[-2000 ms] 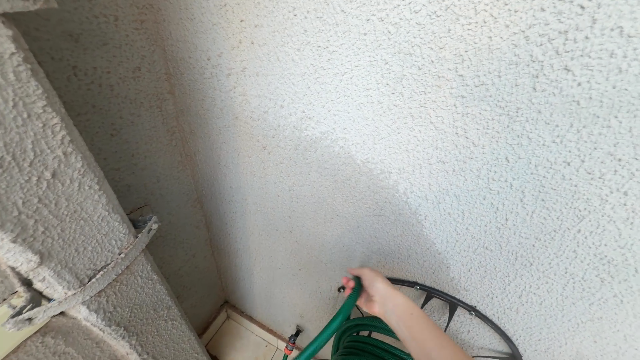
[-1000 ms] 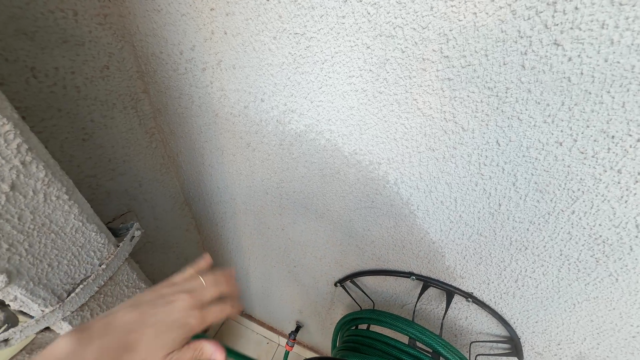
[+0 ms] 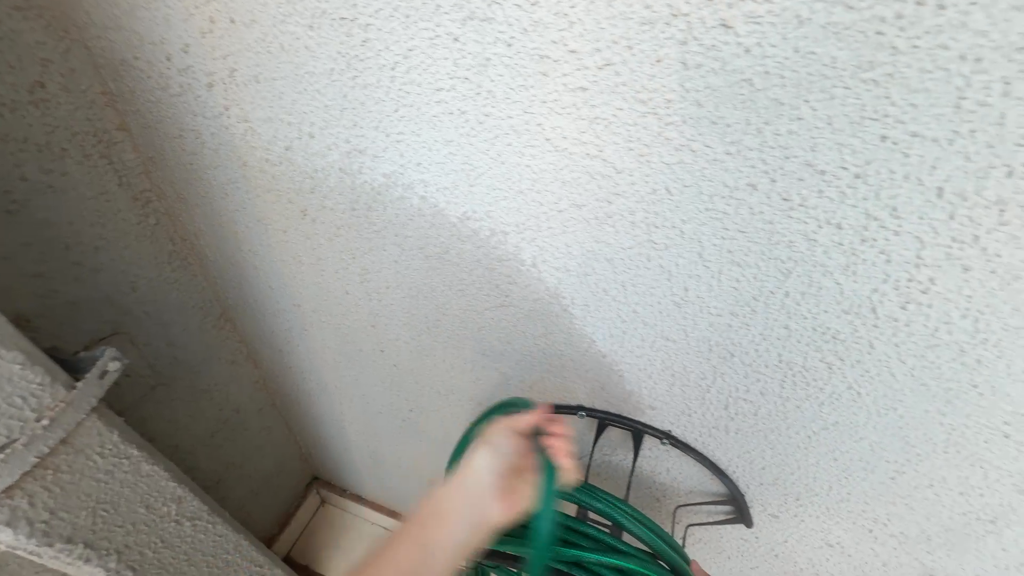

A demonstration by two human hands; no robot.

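My left hand (image 3: 516,464), blurred, reaches in from the bottom and grips a green garden hose (image 3: 544,512) over the reel. From the fist one stretch of hose hangs down, and another arches behind the hand to the left. More green loops lie wound on the black hose reel (image 3: 704,462), whose curved rim and spokes show right of the hand. Only a sliver of my right hand (image 3: 698,569) shows at the bottom edge, beside the outer loops; whether it grips them is hidden. The lower part of the reel is out of view.
A rough white textured wall (image 3: 720,200) rises behind the reel and meets a shaded wall (image 3: 120,320) in a corner. A textured ledge or pillar (image 3: 104,496) with a grey strap-like bracket (image 3: 72,416) stands at lower left. Pale tiles (image 3: 340,528) lie low in the corner.
My left hand has moved right from the lower left to the reel and now grips the hose. My right hand, on the hose two seconds ago, is now mostly below the view.
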